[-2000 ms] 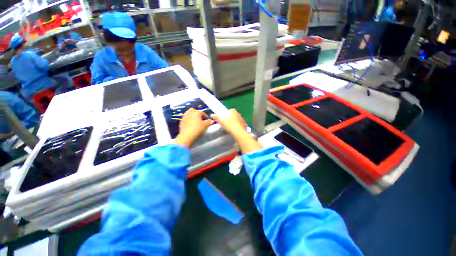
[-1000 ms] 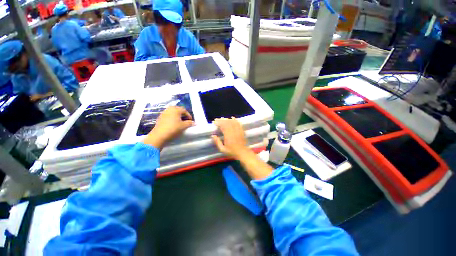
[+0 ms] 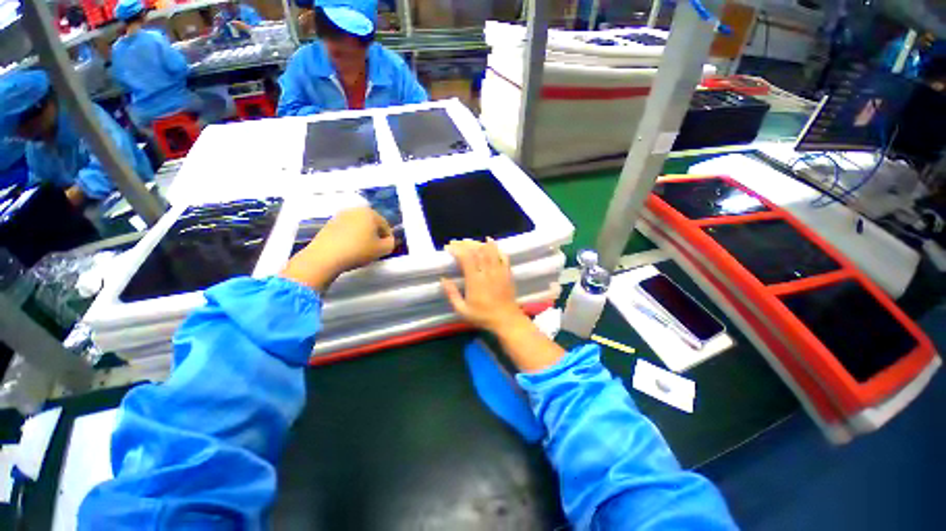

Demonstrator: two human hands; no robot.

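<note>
A white foam tray (image 3: 197,309) tops a stack and holds black glossy tablets. The front left tablet (image 3: 202,249) has bright wavy streaks; the front right tablet (image 3: 472,210) looks smooth and dark. My left hand (image 3: 351,241), bare, is curled over the front middle tablet (image 3: 386,205) and hides much of it; whether its fingertips pinch anything cannot be seen. My right hand (image 3: 483,282), bare, rests with fingers apart on the tray's front edge and holds nothing visible. A blue scraper (image 3: 500,392) lies on the green mat, partly beside my right sleeve.
A pump bottle (image 3: 585,301) stands right of the stack. Near it lie a smartphone (image 3: 682,308), a yellow stick (image 3: 613,344) and a small white card (image 3: 664,386). A red foam tray (image 3: 762,272) holds tablets at right. A metal post (image 3: 648,145) rises behind. A person (image 3: 348,78) sits opposite.
Over the last second, my left hand has shifted slightly over the middle tablet and its fist has turned. Earlier both hands were together at the front right tablet, which then showed streaks.
</note>
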